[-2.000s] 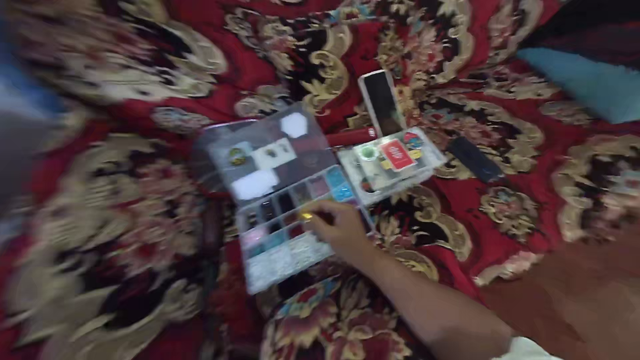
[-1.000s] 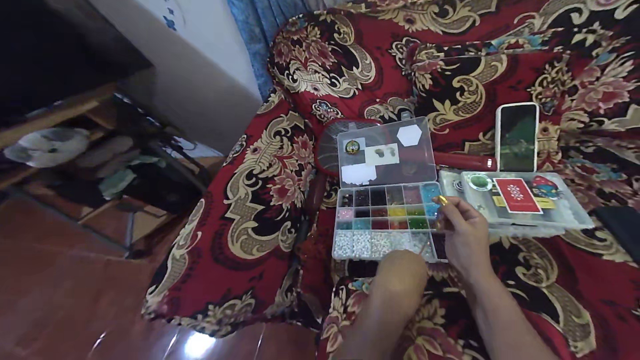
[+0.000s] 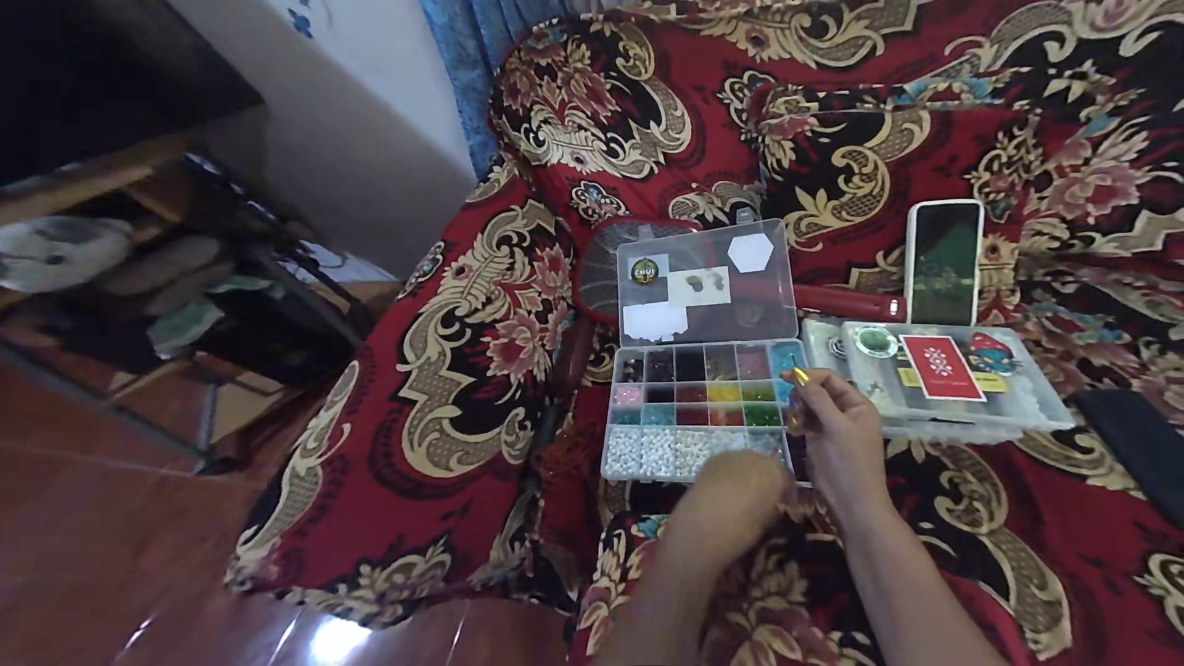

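A clear plastic compartment box (image 3: 614, 407) of colored and white beads lies with its lid (image 3: 703, 319) raised on the sofa. My right hand (image 3: 837, 416), at the box's right edge, pinches a small gold-colored pointed object (image 3: 800, 376) between thumb and fingers; its exact kind cannot be told. My left hand (image 3: 740, 486) is over the lower right of the box, in front of the white beads (image 3: 659, 451). Its fingers are blurred and mostly hidden, so whether they hold anything cannot be told.
Beside the box lie closed clear plastic cases (image 3: 874, 393) with a red card (image 3: 942, 368) on top. A phone (image 3: 943, 264) leans behind them, near a red handle (image 3: 851, 302). A dark flat object (image 3: 1133, 453) lies right. A metal-legged stand (image 3: 208, 444) is at left.
Two seconds ago one hand showed over the compartments; now both forearms are in view, with the right hand at the box's right edge. The view has swung left.
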